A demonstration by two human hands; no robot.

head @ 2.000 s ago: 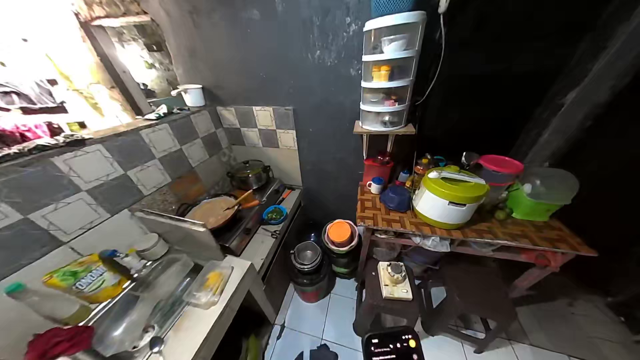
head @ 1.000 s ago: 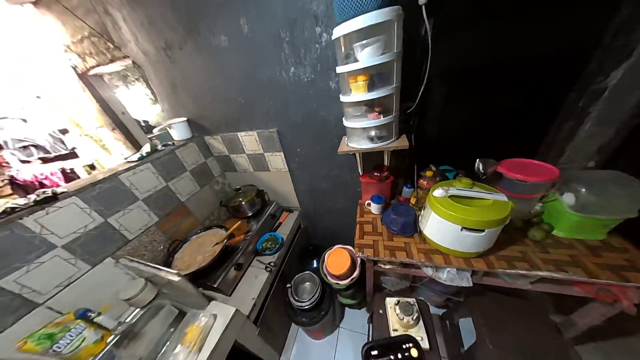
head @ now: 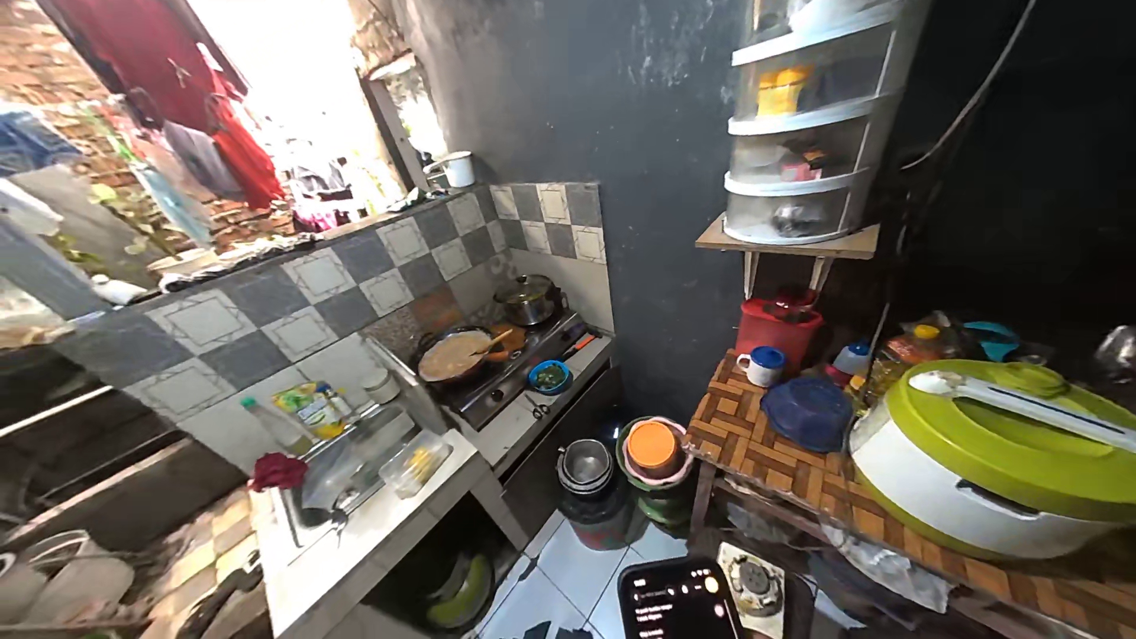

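Note:
A black smartphone (head: 679, 599) with a lit screen stands out at the bottom edge, in front of the floor. Beside its lower right corner, a small skin-coloured patch may be part of my right hand (head: 754, 634); its grip is hidden. My left hand is not visible. Farther off, a wide pan (head: 453, 357) of pale food sits on the gas stove (head: 479, 404), a wooden-handled utensil resting in it. A lidded metal pot (head: 525, 302) is behind to the right. A blue bowl (head: 549, 377) with greens stands at the stove's front, near scissors (head: 539, 408).
A sink counter (head: 355, 555) with a clear container (head: 415, 463) is at left. Stacked pots (head: 587, 466) and tubs with an orange piece (head: 653, 445) are on the floor. A patterned table (head: 737, 426) holds a green-lidded rice container (head: 994, 470). A drawer tower (head: 794, 169) stands on a wall shelf.
The view has swung left, bringing more of the window and the hanging laundry into sight. The phone shows more of its screen at the bottom edge than a second ago.

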